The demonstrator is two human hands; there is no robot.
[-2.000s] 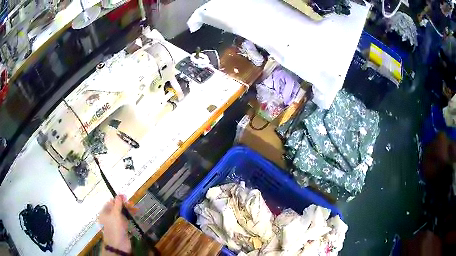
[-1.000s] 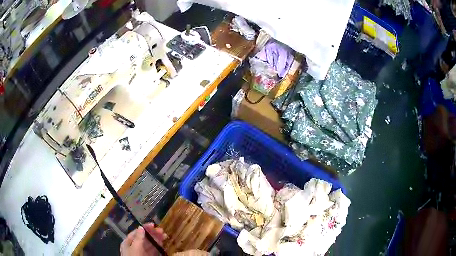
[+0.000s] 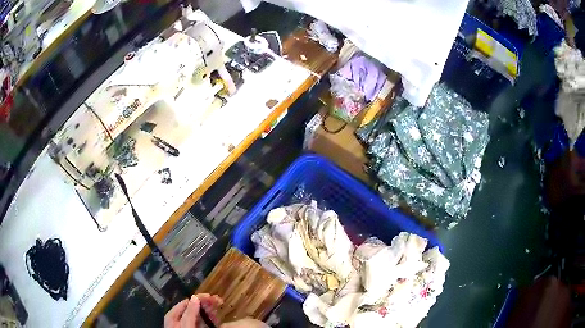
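Note:
A long, narrow black strip (image 3: 145,232) slants from above the white sewing table down to the bottom edge. My left hand (image 3: 191,311) pinches it near its lower visible part, fingertips closed around it. My right hand (image 3: 245,323) shows only as a small patch of skin at the bottom edge, just right of my left hand; its fingers and anything in them are hidden. A tangled black strip bundle (image 3: 47,268) lies on the table at the left.
The cream sewing machine (image 3: 128,102) stands on the white table (image 3: 25,218), with small snips (image 3: 165,147) nearby. A blue basket (image 3: 333,176) holds cream fabric (image 3: 308,246), beside a wooden board (image 3: 244,288). Green floral fabric (image 3: 436,154) and a carton (image 3: 340,146) lie beyond.
My left hand has moved down and right from the table edge, still on the strip. The strip's upper end has come down from the machine. A bit of my right hand now shows.

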